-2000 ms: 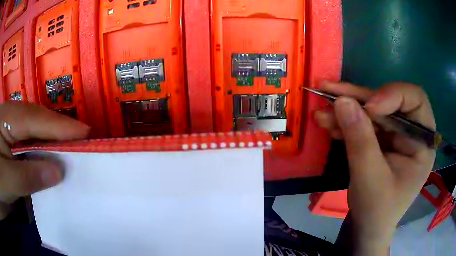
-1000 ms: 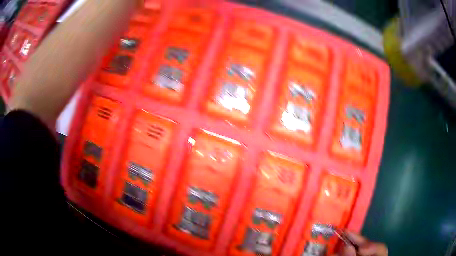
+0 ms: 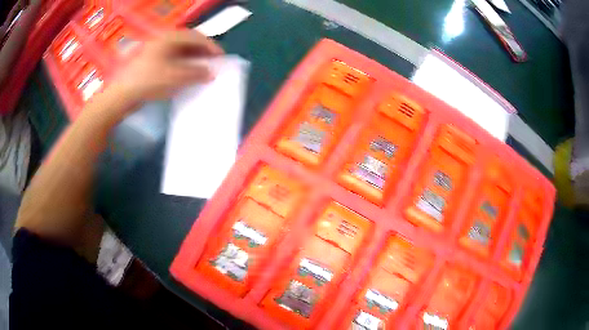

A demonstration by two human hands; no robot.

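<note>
My left hand [image 3: 171, 67] is blurred at the upper left, its thumb and fingers on the top left corner of a white sheet [image 3: 203, 138]. The sheet extends down to the left edge of the pinkish-red foam tray [image 3: 316, 180]; whether its lower part touches the bench cannot be told. The tray lies at an angle, with two rows of orange phone housings [image 3: 345, 222] in its pockets. The housings show silver metal card holders. My right hand and the tweezers are not in view.
Another foam tray with orange housings [image 3: 68, 48] is at the upper left. A small white paper [image 3: 224, 20] lies near it. A white sheet with a red edge [image 3: 462, 93] lies behind the main tray. A yellow item [image 3: 564, 169] is at the right edge. The bench mat [image 3: 278, 38] is dark green.
The view has swung left and the tray appears lower right. My left hand and the white sheet have come into view at upper left. My right hand with the tweezers has left view.
</note>
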